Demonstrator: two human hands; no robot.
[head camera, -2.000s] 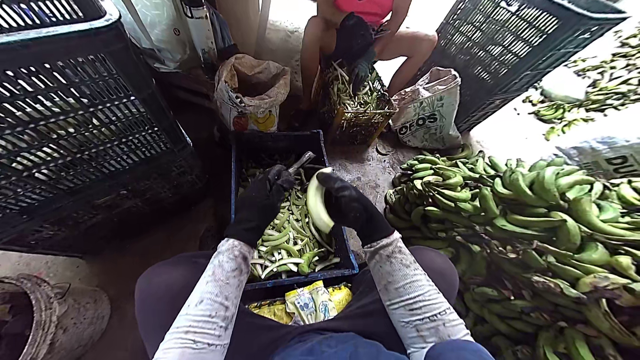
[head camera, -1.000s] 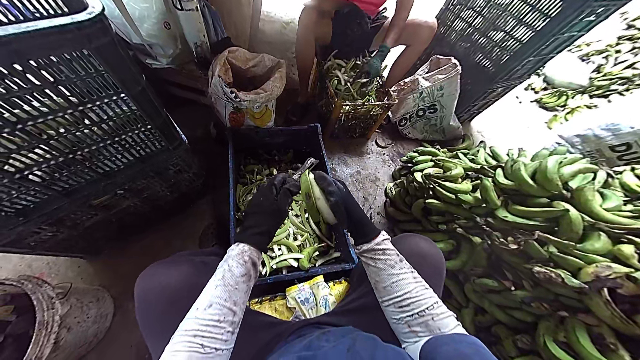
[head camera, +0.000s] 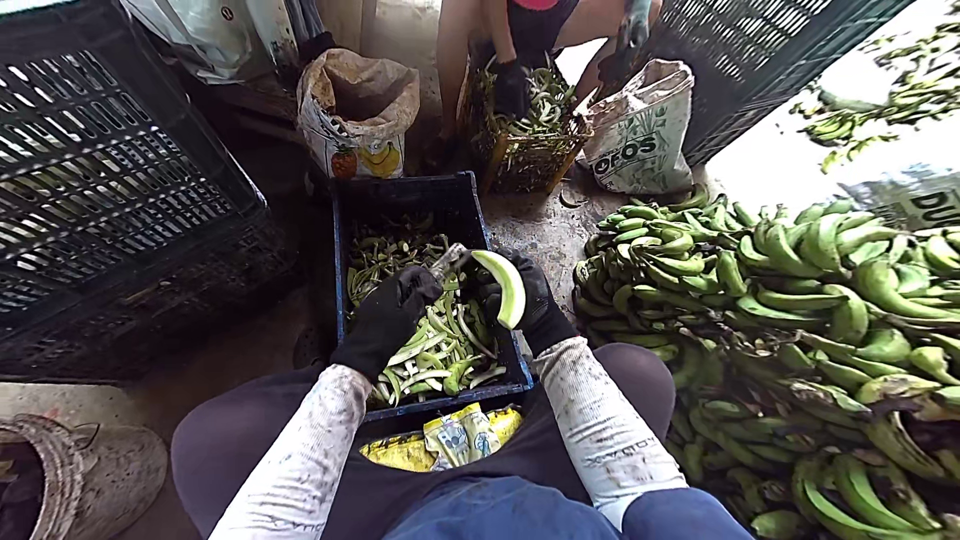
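My right hand (head camera: 529, 296), in a black glove, holds a pale, peeled-looking green plantain (head camera: 504, 288) upright and curved over the crate. My left hand (head camera: 397, 311), gloved in black too, grips a small peeling tool (head camera: 450, 260) whose end lies just left of the plantain's tip; its exact kind is blurred. Below both hands stands a blue plastic crate (head camera: 480, 208) between my legs, partly filled with green plantain peels (head camera: 420, 360). Yellow printed packaging (head camera: 461, 437) lies between the crate and my lap.
A large heap of green plantains (head camera: 802, 300) lies at the right. Tall dark plastic crates (head camera: 127, 187) stand at the left, a dirty bucket (head camera: 112, 480) at the lower left. Ahead are two sacks (head camera: 360, 142) (head camera: 645, 142) and a co-worker's gloved hand (head camera: 511, 90) over a crate of peels (head camera: 536, 157).
The plantain, showing green skin a second ago, now shows a pale surface. My hands have drawn slightly apart. The co-worker's hands have moved apart.
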